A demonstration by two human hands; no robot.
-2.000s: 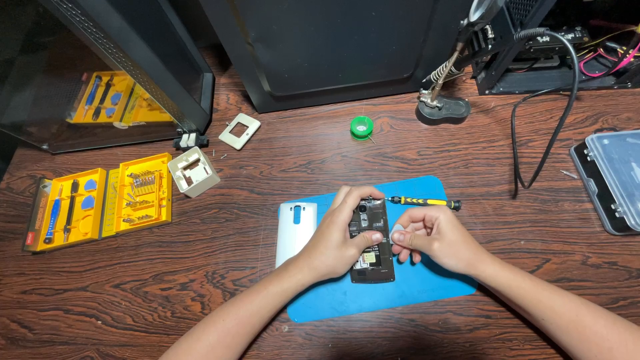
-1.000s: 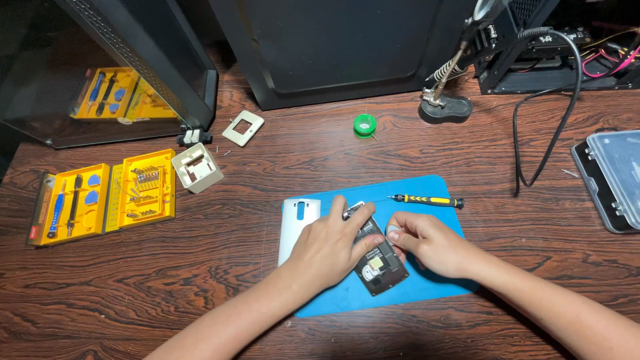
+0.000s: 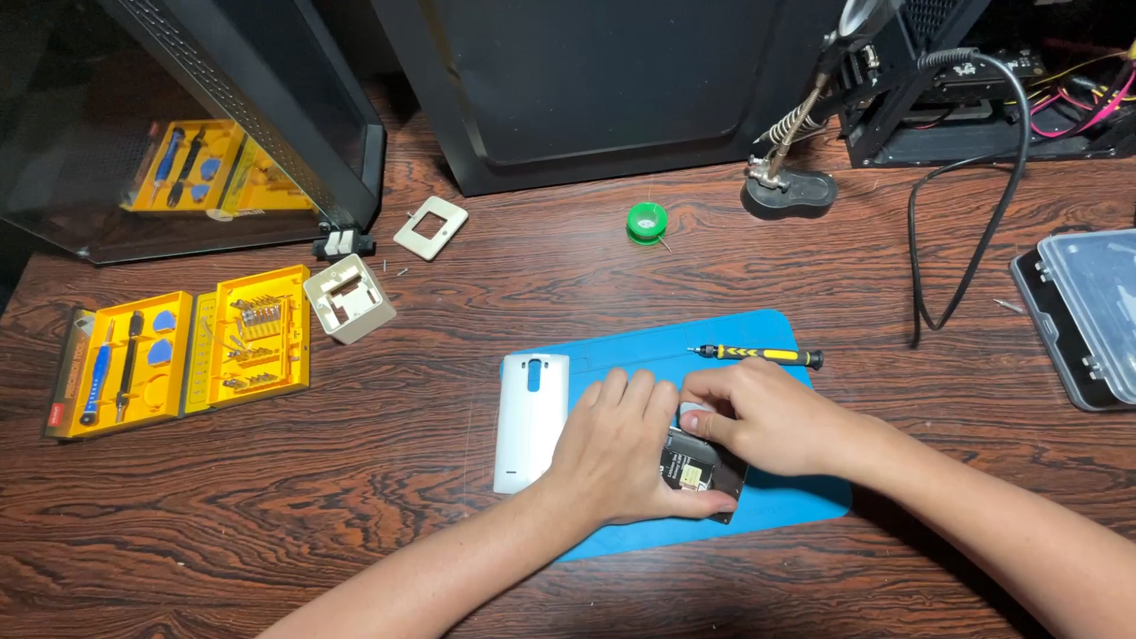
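A smartphone with its back off (image 3: 701, 461) lies tilted on a blue work mat (image 3: 799, 497). My left hand (image 3: 621, 453) covers much of it, with the thumb along its lower end and the fingers over its upper part, gripping it. My right hand (image 3: 754, 413) pinches a small pale, flat pick-like piece (image 3: 690, 411) at the phone's upper right edge. Left of my left hand lies the white phone back cover (image 3: 532, 426). Above my right hand, a black and yellow precision screwdriver (image 3: 759, 355) rests on the mat, its tip pointing left.
An open yellow tool kit (image 3: 186, 355), a cream plastic box (image 3: 350, 299) and its square frame (image 3: 431, 228) are at left. A green solder spool (image 3: 647, 224) stands behind the mat. Right are a weighted stand (image 3: 788, 193), a black cable (image 3: 985, 257) and a clear-lidded case (image 3: 1096, 311).
The phone has turned from roughly upright to slanted on the mat. My left hand has shifted, its thumb now at the phone's lower end. The right hand still holds the pale piece.
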